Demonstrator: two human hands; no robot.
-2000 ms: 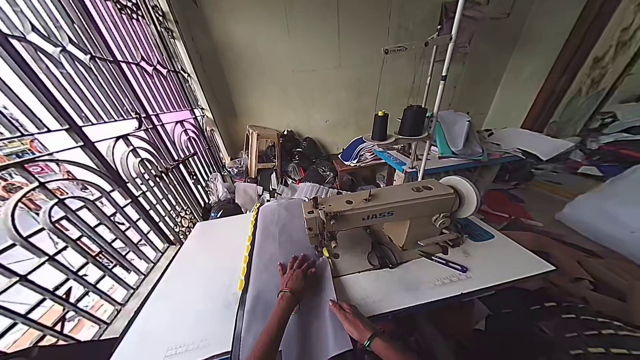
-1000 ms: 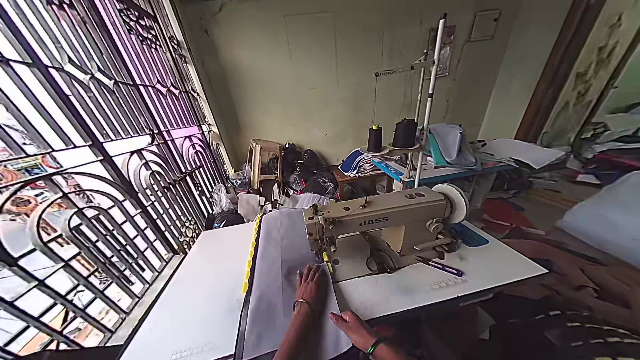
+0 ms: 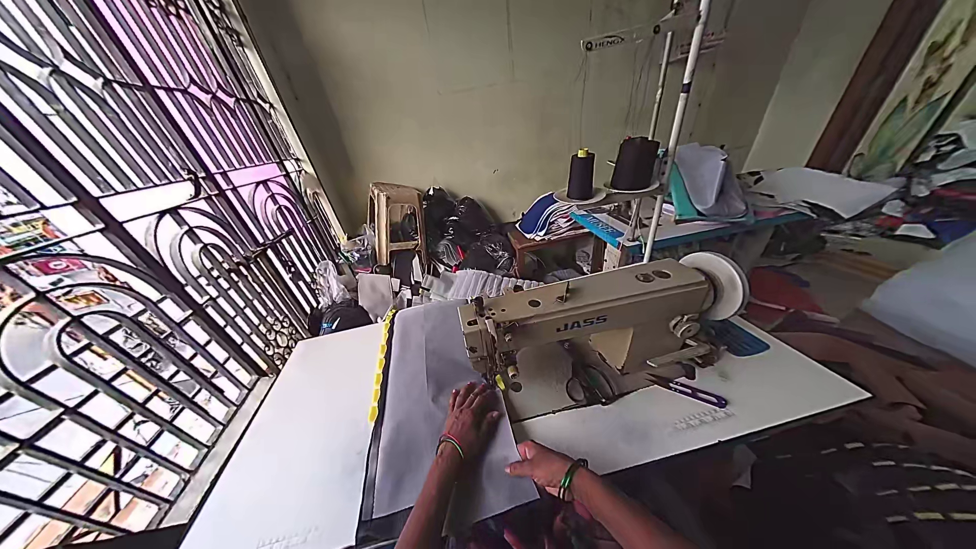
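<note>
A beige industrial sewing machine (image 3: 587, 320) marked Jass stands on a white table. Under its needle area runs the right edge of a large pale grey sheet (image 3: 415, 427), with dark material showing along its left side. My left hand (image 3: 471, 419) lies flat on the sheet just in front of the needle area, fingers pointing toward the machine. Pinched between the thumb and fingers of my right hand (image 3: 543, 467) is the sheet's right edge, nearer to me. A row of yellow pieces (image 3: 378, 374) lines the sheet's far left edge.
Scissors (image 3: 591, 385) rest by the machine's base, and a purple thread snipper (image 3: 695, 393) lies right of them. Black thread cones (image 3: 634, 164) stand behind. A metal window grille (image 3: 152, 252) borders the left; a plastic stool (image 3: 396, 221) and black bags (image 3: 465, 229) are at the back.
Both hands keep to nearly the same places by the machine, left on the sheet and right at its edge. The sheet's near end has shifted a little toward the machine.
</note>
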